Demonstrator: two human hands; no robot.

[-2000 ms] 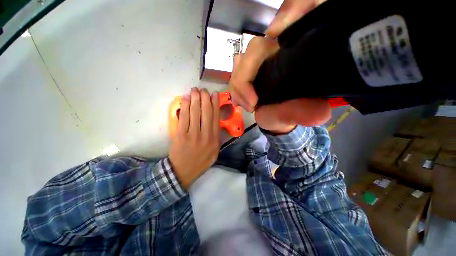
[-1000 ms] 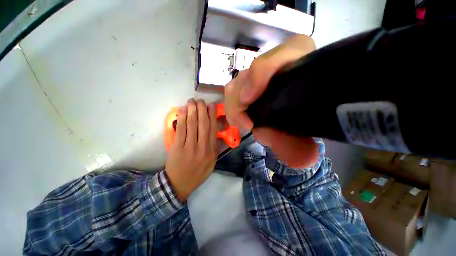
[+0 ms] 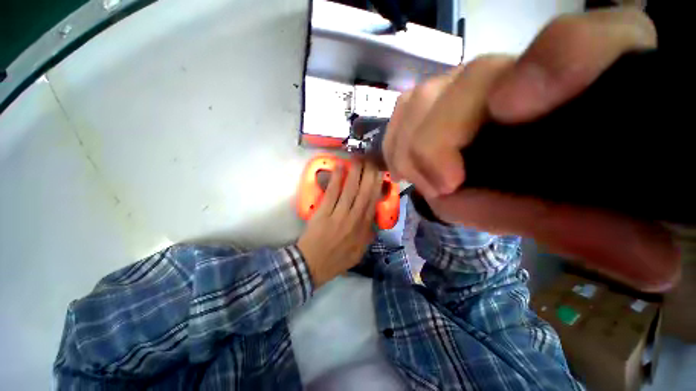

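An orange housing (image 3: 310,189) lies flat on the bench in front of the screw feeder. My left hand (image 3: 345,218) lies over its middle, fingers close together, holding it down. My right hand (image 3: 458,126) is wrapped around the thick black electric screwdriver (image 3: 565,145), which looms large and blurred at the right. The screwdriver's narrow end points left towards the feeder's front, above the housing's far edge. The bit tip and any screw on it cannot be made out. The screw feeder (image 3: 324,107) is a white and silver box with a metal outlet at its front.
The off-white bench (image 3: 168,114) spreads to the left. The conveyor's metal rail (image 3: 76,34) curves across the top left corner, with dark green belt beyond. Cardboard cartons (image 3: 603,328) stand on the floor at the lower right. A dark cable edge shows beside the housing.
The housing and my left hand have shifted right, nearer the feeder. My right hand and the screwdriver have swung, and the tool's narrow end now shows at the feeder's front. The view has moved slightly.
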